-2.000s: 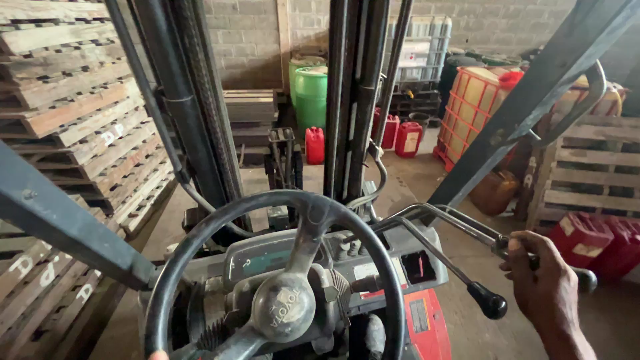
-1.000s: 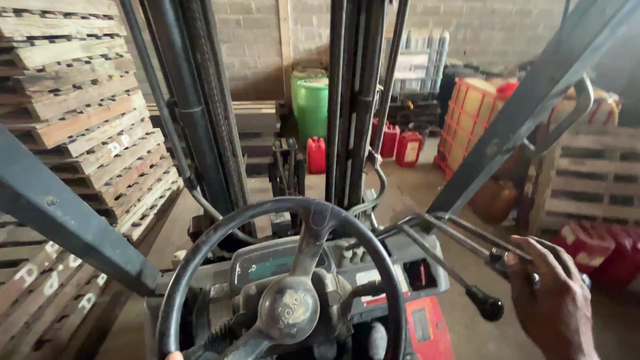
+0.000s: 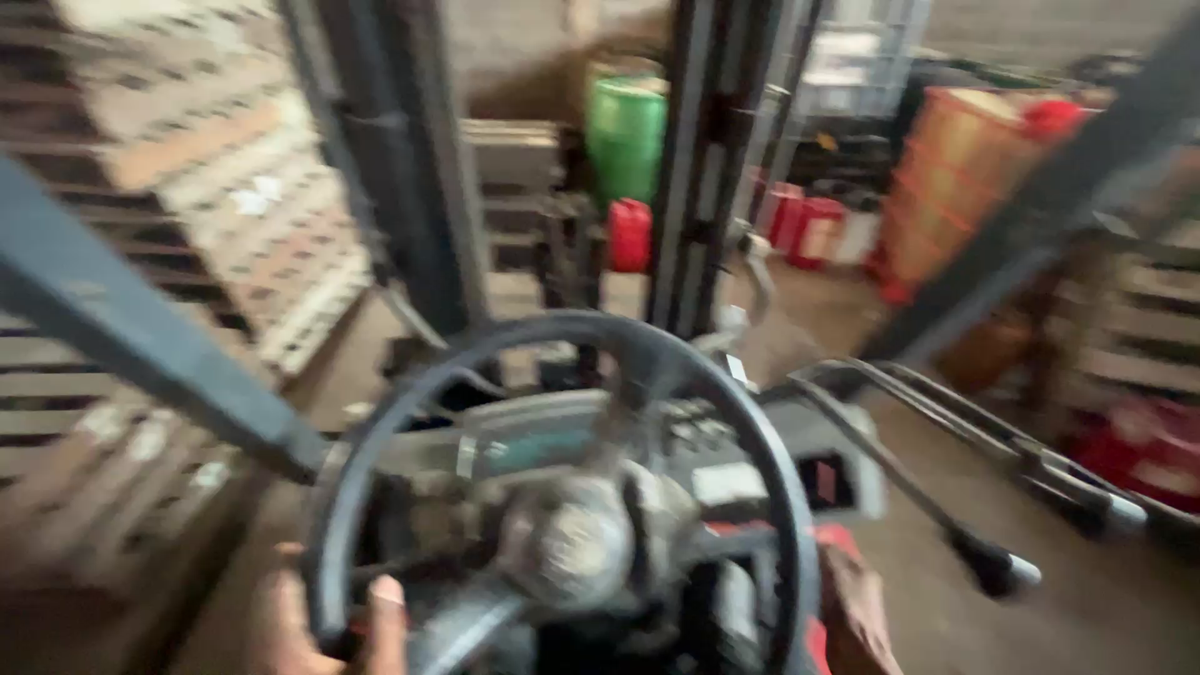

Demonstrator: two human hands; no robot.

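A black forklift steering wheel [image 3: 567,323] fills the lower middle of the blurred head view. My left hand [image 3: 328,614] grips its lower left rim, thumb inside and fingers outside. At the lower right, my right hand [image 3: 853,609] is beside the wheel's right rim; its fingers are mostly hidden behind the rim, so its hold cannot be made out. The hydraulic control levers [image 3: 900,469] stand to the right of the wheel, with neither hand on them. Behind the wheel is the dashboard [image 3: 534,436].
Stacked wooden pallets [image 3: 253,197] rise at left. Beyond the forklift mast [image 3: 403,159] are a green drum [image 3: 626,136], a red jerrycan [image 3: 629,234] and a pallet stack. More red jerrycans [image 3: 816,230] and an orange caged container [image 3: 952,178] stand at right, past the cab post [image 3: 1031,206].
My right hand has left the levers and moved left to beside the steering wheel. More of my left hand shows on the wheel's rim. The wheel's spokes have turned slightly.
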